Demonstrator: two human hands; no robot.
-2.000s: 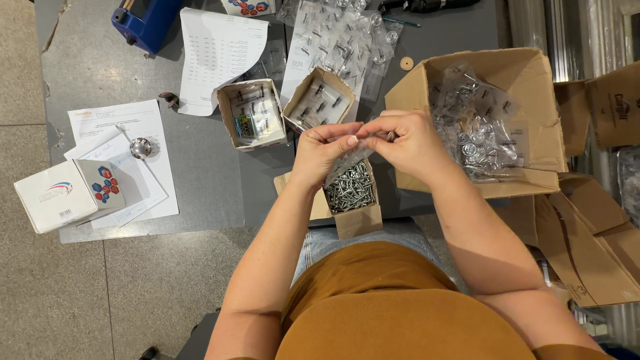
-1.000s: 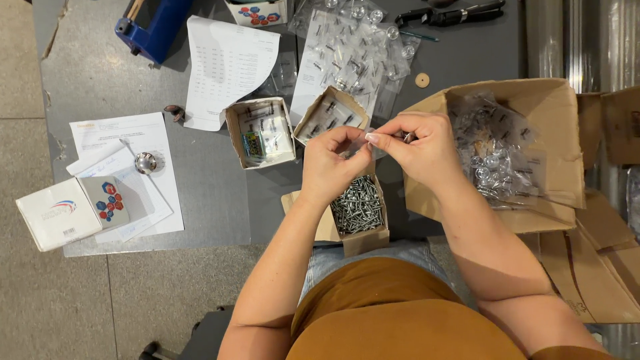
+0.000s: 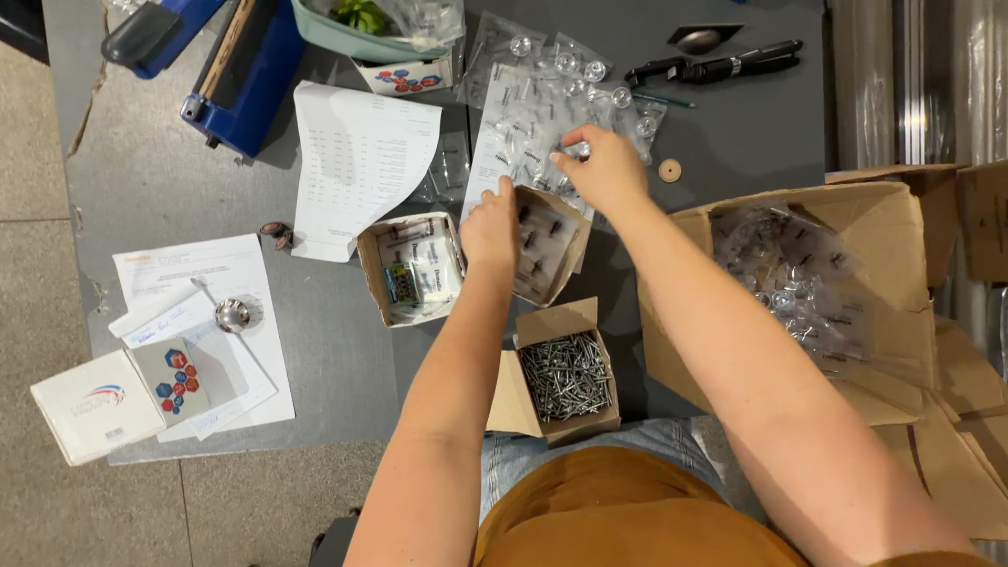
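My left hand (image 3: pixel 490 228) is over the left edge of an open carton of small plastic bags (image 3: pixel 550 244), its fingertips at a printed sheet; whether it holds something is hidden. Farther right and forward, my right hand (image 3: pixel 602 164) is above a spread of clear plastic bags with small round parts (image 3: pixel 579 87), thumb and forefinger curved towards each other; I cannot tell whether a bag is between them. Nearest my body stands a cardboard box full of metal screws (image 3: pixel 565 376). Left of my left hand is another open carton with small printed packets (image 3: pixel 421 268).
At right stands a large cardboard box of bagged parts (image 3: pixel 811 291). A blue tool (image 3: pixel 252 87) and a green basin (image 3: pixel 370 39) lie at the far left. Pliers-like black tool (image 3: pixel 709 69), wooden disc (image 3: pixel 669 171), papers (image 3: pixel 362 157) and a white box (image 3: pixel 102 405) are also on the table.
My hands were together above the screw box, at a small item. Now they are apart and farther forward, the right one over the spread bags, the left one at the carton.
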